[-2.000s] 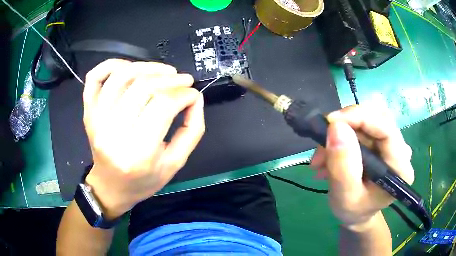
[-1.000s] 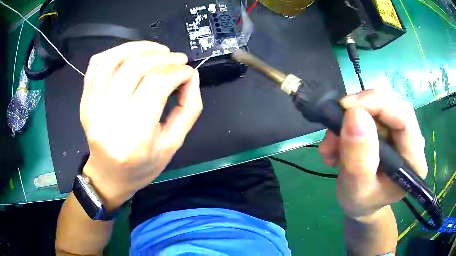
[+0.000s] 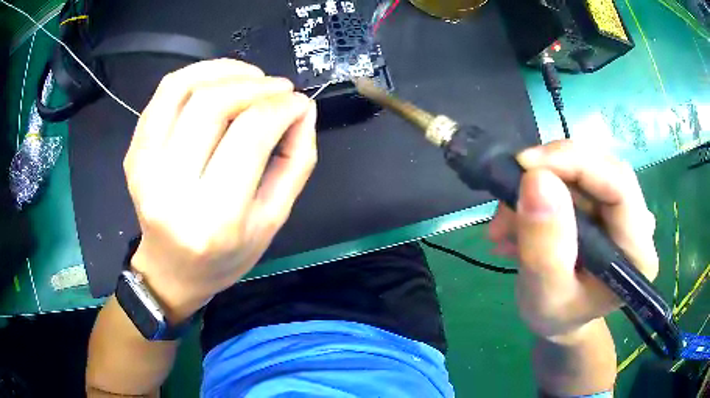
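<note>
The circuit board point(image 3: 319, 39), black with white print, lies at the top middle of the mat in a black housing point(image 3: 350, 105). My left hand point(image 3: 222, 159) pinches the thin solder wire point(image 3: 95, 76), whose short end reaches the board's near edge. My right hand point(image 3: 584, 233) holds the soldering iron point(image 3: 486, 167) by its black handle. The iron's tip is at the board's near edge, beside the solder end; I cannot tell if they touch. A red wire point(image 3: 384, 15) runs from the board's right side.
The black mat point(image 3: 420, 183) lies on the green bench. A black soldering station point(image 3: 572, 35) with a plugged cord point(image 3: 554, 93) is at upper right. A tan ring point(image 3: 450, 6) is cut off by the top edge. A flat black cable point(image 3: 152, 45) and shiny bagged bundle point(image 3: 33, 167) lie left.
The board and bench have shifted up in the picture, and the green disc has left view. A wisp of smoke seen by the board a second ago has thinned. Both hands keep their hold.
</note>
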